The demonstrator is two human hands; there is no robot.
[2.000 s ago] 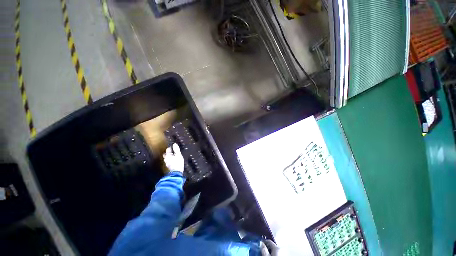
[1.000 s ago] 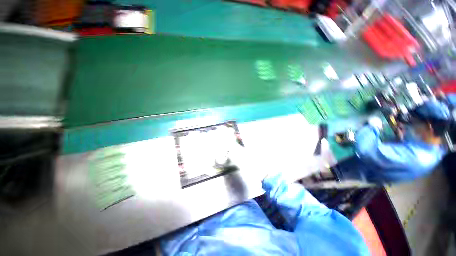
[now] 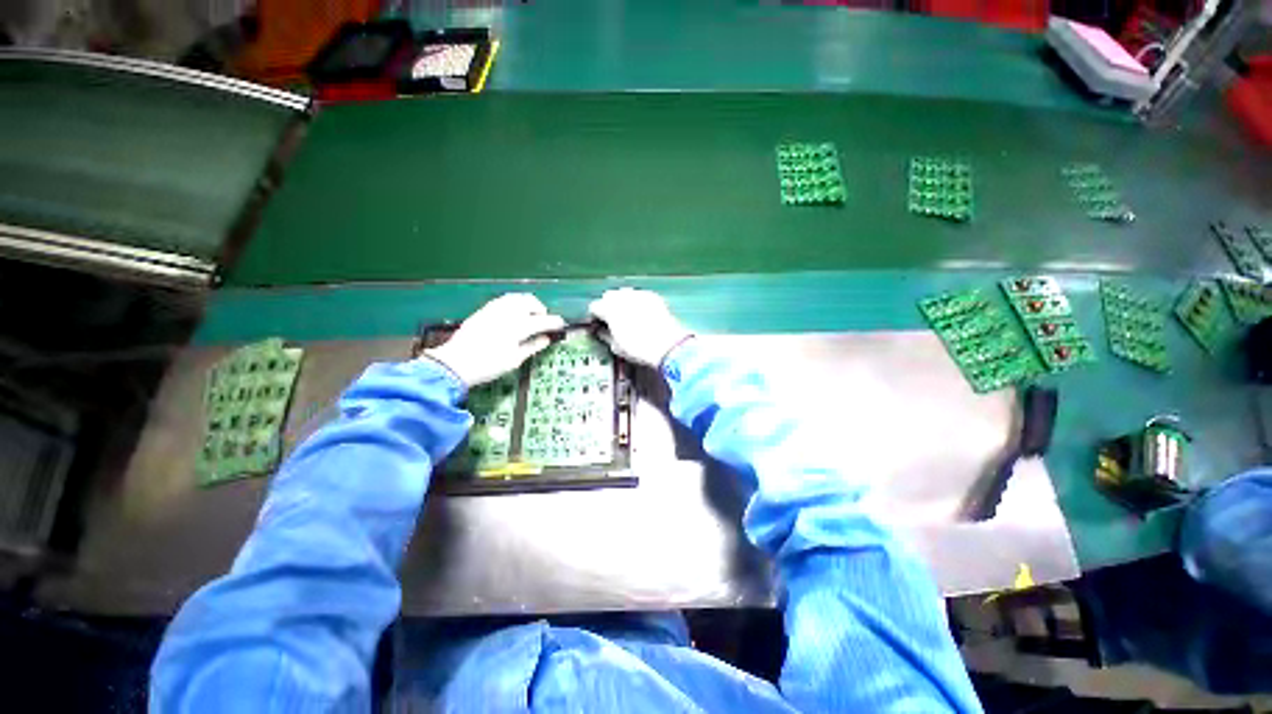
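Observation:
A black carrier (image 3: 537, 484) lies on the shiny metal sheet (image 3: 698, 537) in front of me and holds two green circuit board panels (image 3: 569, 416) side by side. The left panel is partly hidden by my left sleeve. My left hand (image 3: 498, 339), in a white glove, has its fingertips on the carrier's far edge. My right hand (image 3: 639, 328), also white-gloved, grips the same edge near the far right corner. The fingertips of both hands are close together over a dark strip there. Stacked green panels (image 3: 251, 412) lie at the sheet's left.
A black brush-like tool (image 3: 1016, 453) lies at the sheet's right end. Green panels (image 3: 977, 338) lie beyond it. The green belt (image 3: 530, 181) carries several spaced panels. A black-yellow device (image 3: 1151, 460) and a person's blue sleeve (image 3: 1228, 537) are at right.
The view has turned from the black tote to the bench and steadied. My left hand, earlier in the tote, is now at the carrier's far edge beside my right hand.

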